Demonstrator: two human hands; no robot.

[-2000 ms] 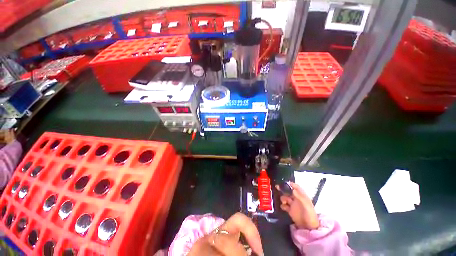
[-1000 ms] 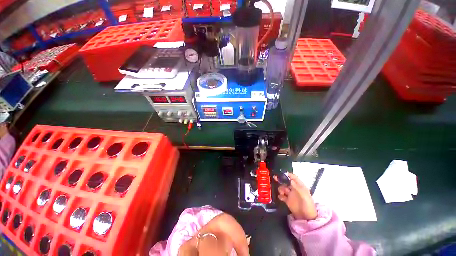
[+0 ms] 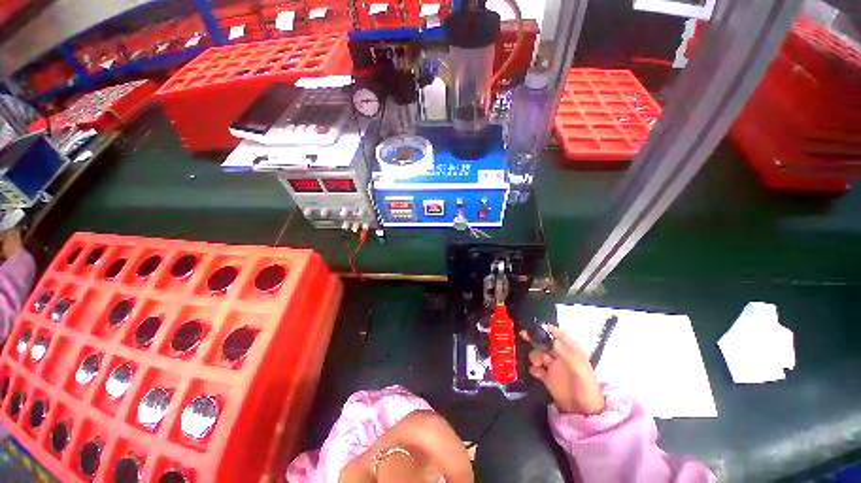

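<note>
The toggle clamp's red ribbed handle (image 3: 503,344) lies toward me over the silver-white nest plate (image 3: 475,365), with the black clamp fixture (image 3: 467,267) behind it. My right hand (image 3: 566,373) is just right of the handle and holds a small dark round workpiece (image 3: 540,336) between its fingers. My left hand (image 3: 415,453) is low in front of the fixture, cut off by the bottom edge; its fingertips are hidden, so I cannot tell what it holds. The red parts tray (image 3: 316,302) at left holds dark and shiny round parts.
A record sheet (image 3: 661,368) with a pen (image 3: 604,340) lies right of the fixture, beside crumpled paper (image 3: 758,344). A power supply (image 3: 330,200) and blue controller box (image 3: 439,203) stand behind. A metal post (image 3: 661,170) rises at right. Another person's sleeve (image 3: 14,283) shows far left.
The view has tilted down since the earliest frame, so the bench objects appear higher. My right hand stays beside the handle with the workpiece. My left hand stays low in front.
</note>
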